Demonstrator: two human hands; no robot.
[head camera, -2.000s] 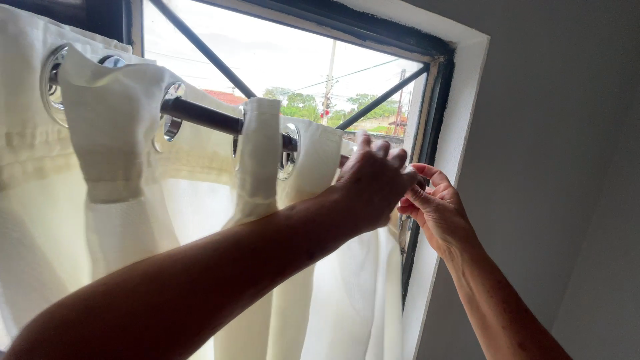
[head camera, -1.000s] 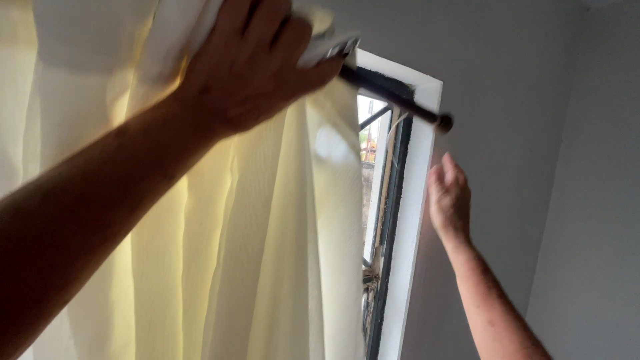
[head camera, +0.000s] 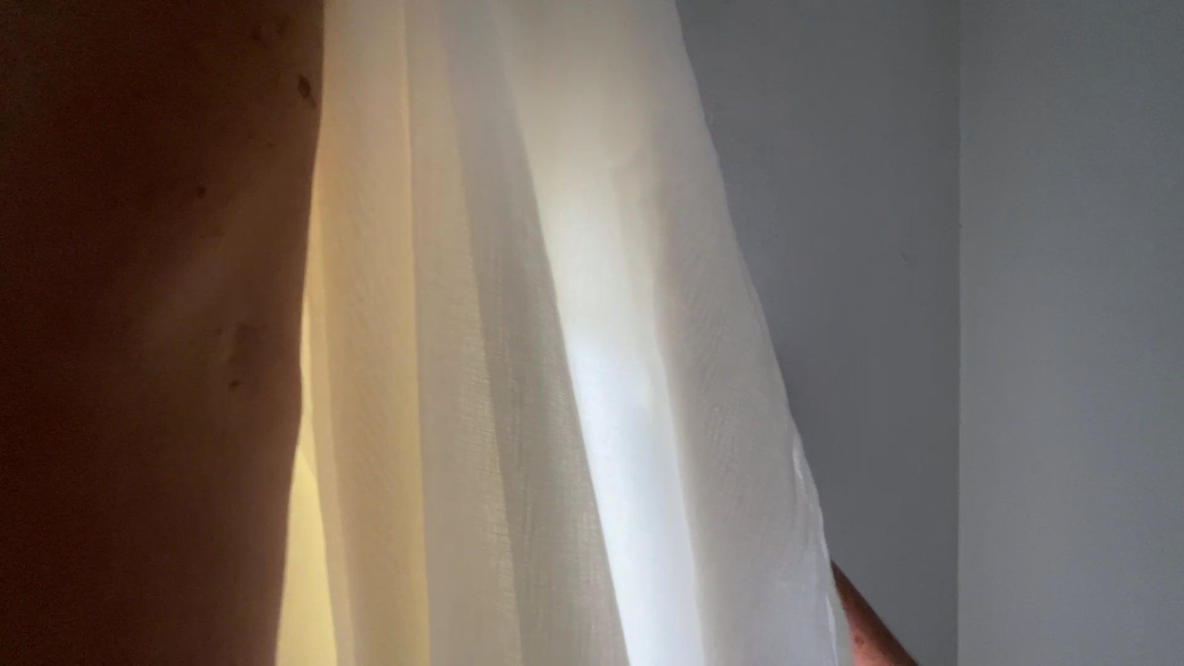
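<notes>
A sheer off-white curtain (head camera: 518, 333) hangs in long folds down the middle of the head view, lit from behind. My left arm, dark and very near the camera, fills the left side; its hand is beyond the frame. At the lower right, part of my right forearm shows at the curtain's outer edge, and my right hand cannot be seen. The curtain rod and the metal rings are out of view.
A grey wall (head camera: 851, 277) stands to the right of the curtain. It meets another wall (head camera: 1073, 333) at a vertical corner. The curtain covers whatever lies behind it, and no part of the window frame shows.
The curtain now hangs over the area where the window's edge showed earlier. Both hands, the rod and the rings have left the view, which has shifted a lot.
</notes>
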